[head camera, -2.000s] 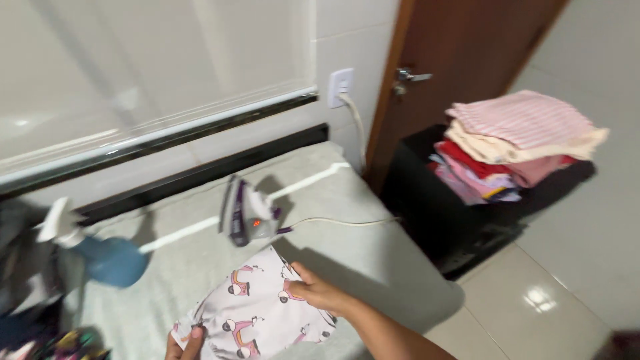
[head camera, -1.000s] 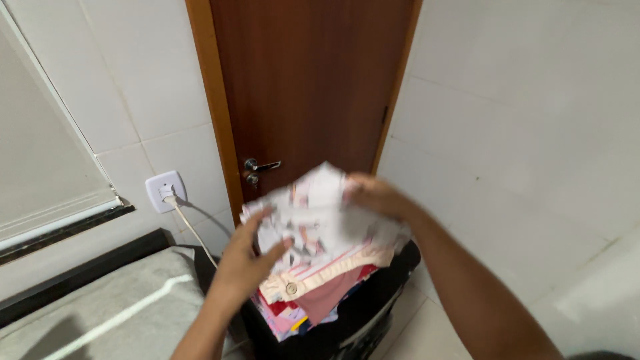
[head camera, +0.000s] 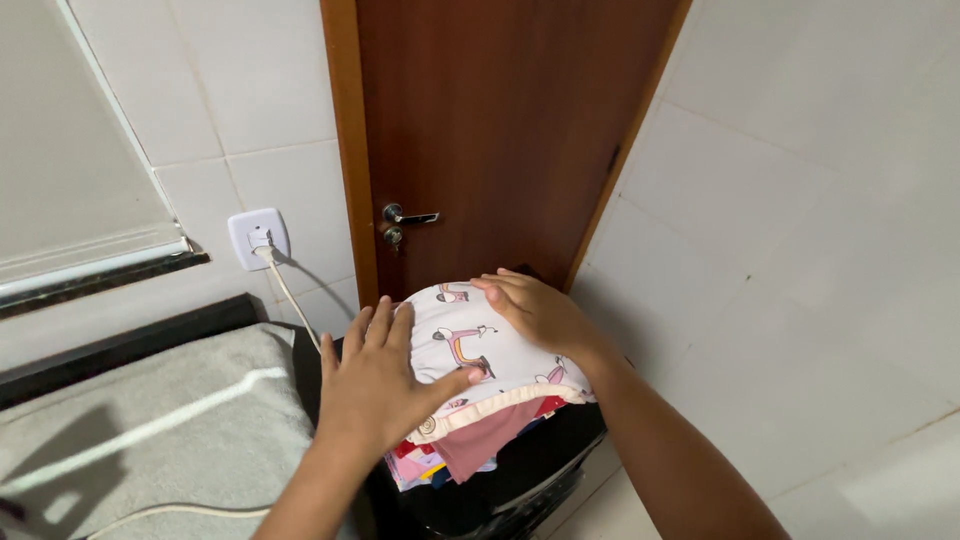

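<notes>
A folded white cloth garment with a pink scooter print lies on top of a stack of folded clothes. Against its left side rests my left hand, fingers spread and thumb on the cloth. My right hand lies flat over its upper right edge, fingers extended. Neither hand grips the fabric. Below the print, a cream waistband with a button shows, then pink, red and multicoloured cloth.
The stack sits on a black surface before a brown door with a metal handle. At left are a grey towel-like cover, a cord and a wall socket.
Two seconds ago both hands held the scooter-print garment over the grey cover; now it lies on the stack with the hands resting on it. The view has swung right.
</notes>
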